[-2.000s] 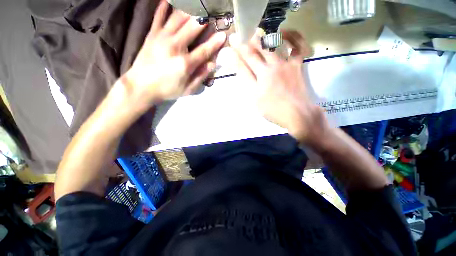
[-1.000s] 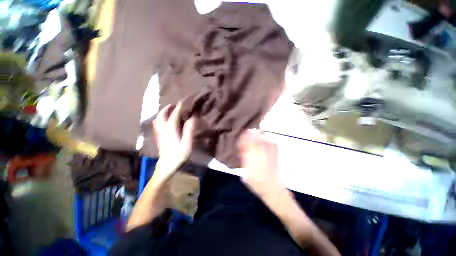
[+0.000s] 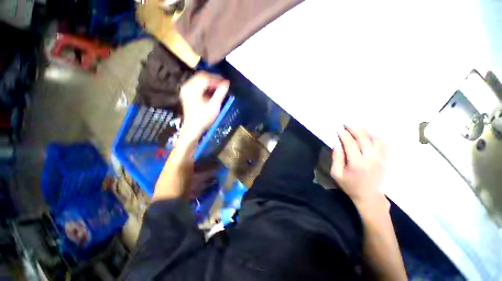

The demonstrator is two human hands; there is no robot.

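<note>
Brown cloth [image 3: 236, 24] lies on the white table [image 3: 325, 60] at the top, its edge reaching the table's left corner. My left hand [image 3: 201, 104] is above the rim of a blue crate, fingers curled; whether it holds anything is unclear. More dark brown cloth [image 3: 162, 77] hangs over the crate's far end, beside my left hand. My right hand [image 3: 358, 164] is at the table's front edge, fingers bent. A small grey-brown patch [image 3: 325, 169] shows beside its thumb; whether it is gripped is unclear.
The metal slide plate [image 3: 468, 123] is at the right. The blue crate [image 3: 132, 156] stands left of my lap, with a tan square [image 3: 245, 155] beside it. Another blue crate [image 3: 82, 192] and a red-orange stool [image 3: 80, 50] are on the floor at left.
The view has swung left and down. My left hand has left the gathered brown cloth and is over the crate. My right hand is off that cloth, at the table edge.
</note>
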